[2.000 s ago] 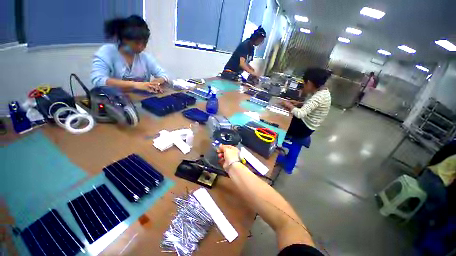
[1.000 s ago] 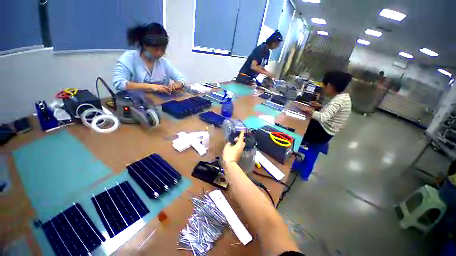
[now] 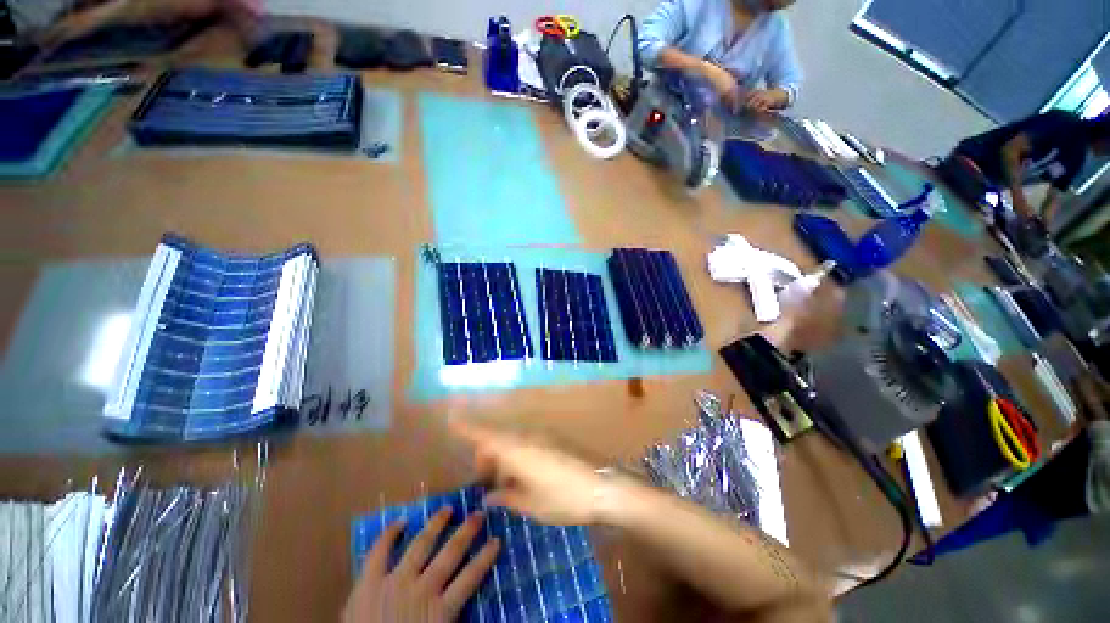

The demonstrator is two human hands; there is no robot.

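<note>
A blue grid-lined solar cell panel (image 3: 542, 566) lies on the table at the bottom, partly cut off by the frame edge. My left hand (image 3: 420, 578) lies flat on its left part with fingers spread. My right hand (image 3: 536, 475) is blurred at the panel's top edge, a finger pointing left; I cannot tell whether it touches the panel or holds anything. Loose silver ribbon pieces (image 3: 706, 462) lie to the right beside a white strip (image 3: 764, 481). Three dark cell groups (image 3: 578, 314) lie on a green sheet beyond my hands.
A curved blue cell stack (image 3: 225, 335) lies left, with long ribbon strands (image 3: 177, 554) at lower left. The iron stand (image 3: 767, 383), grey machine (image 3: 870, 377), black cord (image 3: 883, 481) and scissors (image 3: 1010, 432) are right. A person (image 3: 724, 55) works across the table.
The view has swung left and down. My right hand has left the grey machine and moved to the blue panel. My left hand and the panel have come into view.
</note>
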